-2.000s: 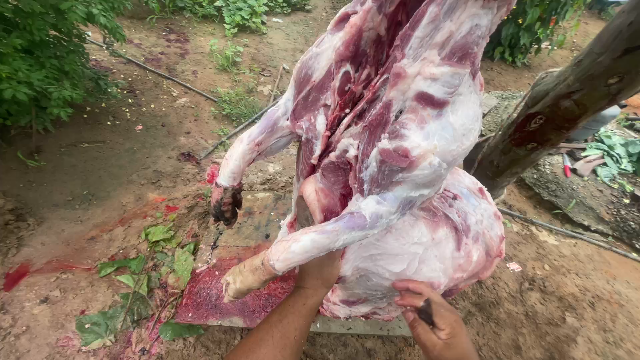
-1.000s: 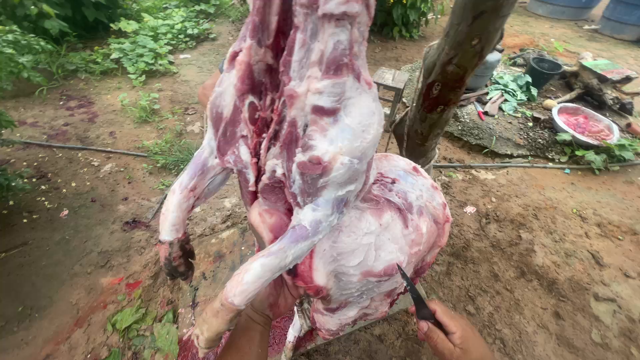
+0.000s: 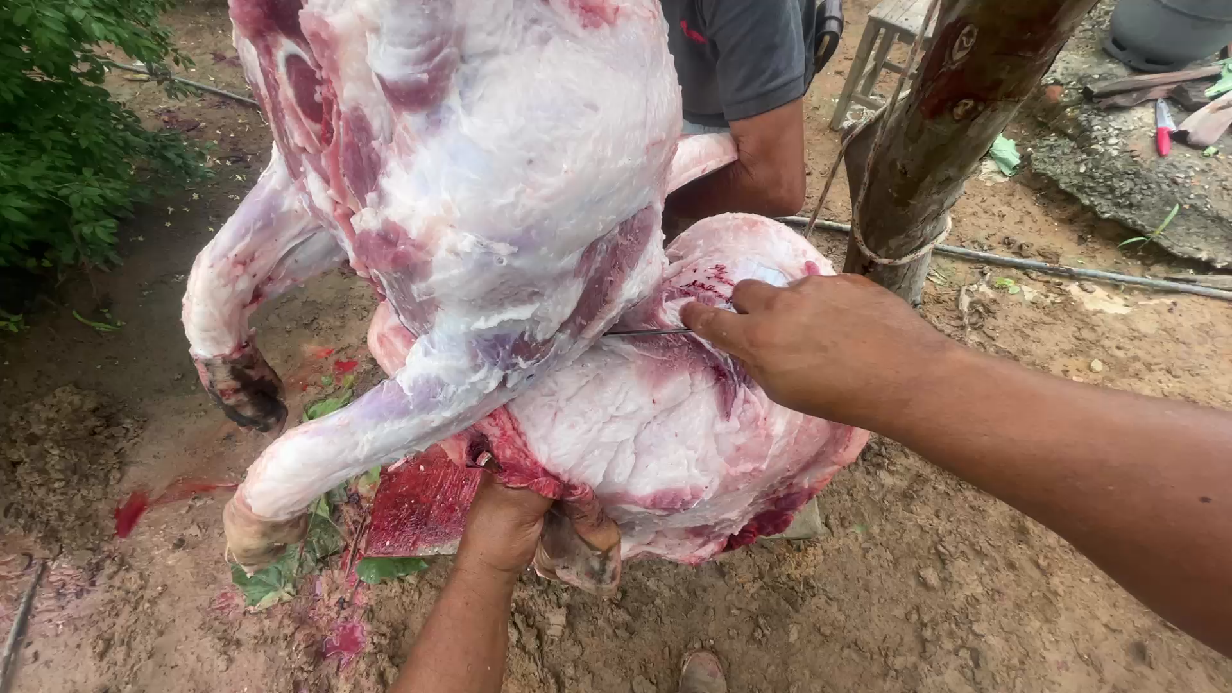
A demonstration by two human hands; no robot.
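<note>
A skinned animal carcass hangs head end down, two forelegs with hooves jutting to the left. At its lower right bulges a large pale, fleshy part, lying over a bloody board. My right hand is closed on a knife, whose handle is hidden in the fist; the thin blade meets the cleft between the carcass and the pale part. Below, my left hand grips the torn red lower edge of the flesh, beside a hoof-like end; its fingers are partly hidden.
Behind the carcass another person's arm and dark shirt show. A wooden post with rope stands at the right, near a wooden stool. A red-handled knife lies on a rough slab. Green leaves lie beside the board.
My right hand has moved from the outer lower right of the pale part up to the cleft, bringing the knife blade there. The other person's arm and shirt now show behind. The view is closer.
</note>
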